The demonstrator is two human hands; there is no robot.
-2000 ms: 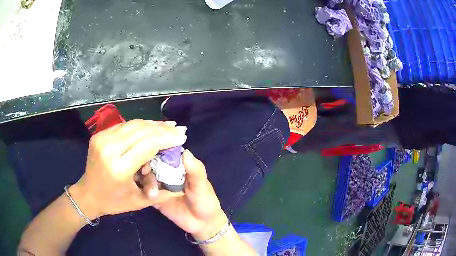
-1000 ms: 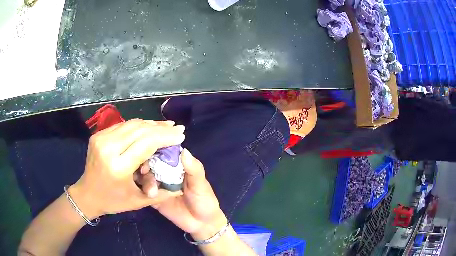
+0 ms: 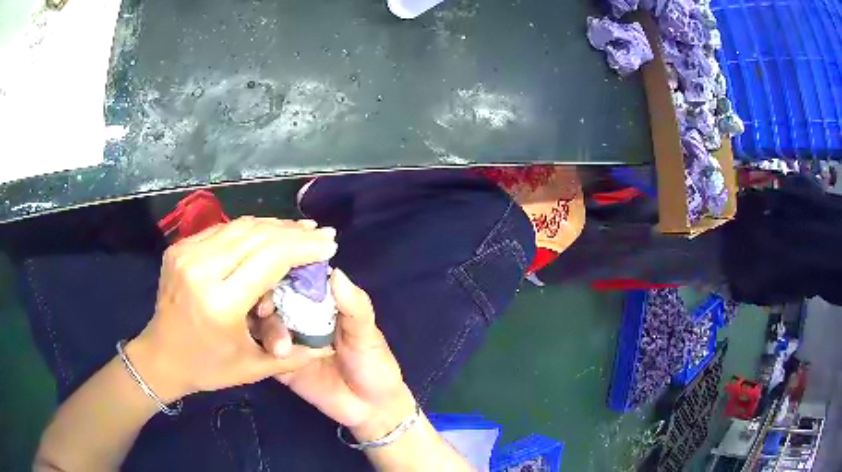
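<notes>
My left hand (image 3: 208, 304) and my right hand (image 3: 355, 359) are together above my lap, both around one assembled piece (image 3: 307, 304). Its purple part is at the top, partly covered by my left fingers. The lumpy white part is in the middle and the dark grey base is at the lower end. My left fingers reach over the top and my left thumb is at its side. My right fingers and palm are at its right side and below. The contact of some fingers is hidden.
A dark bench (image 3: 369, 101) runs across the top, with a pale sheet (image 3: 51, 92) at left and a white object (image 3: 411, 7) at its top edge. A cardboard tray (image 3: 671, 175) of purple-and-white pieces and a blue crate (image 3: 785, 74) are at right. Blue crates (image 3: 631, 369) stand on the floor.
Both hands keep nearly the same hold. They and the piece have shifted very slightly left, and the piece's grey base sits slightly differently. The dark shape at far right has moved.
</notes>
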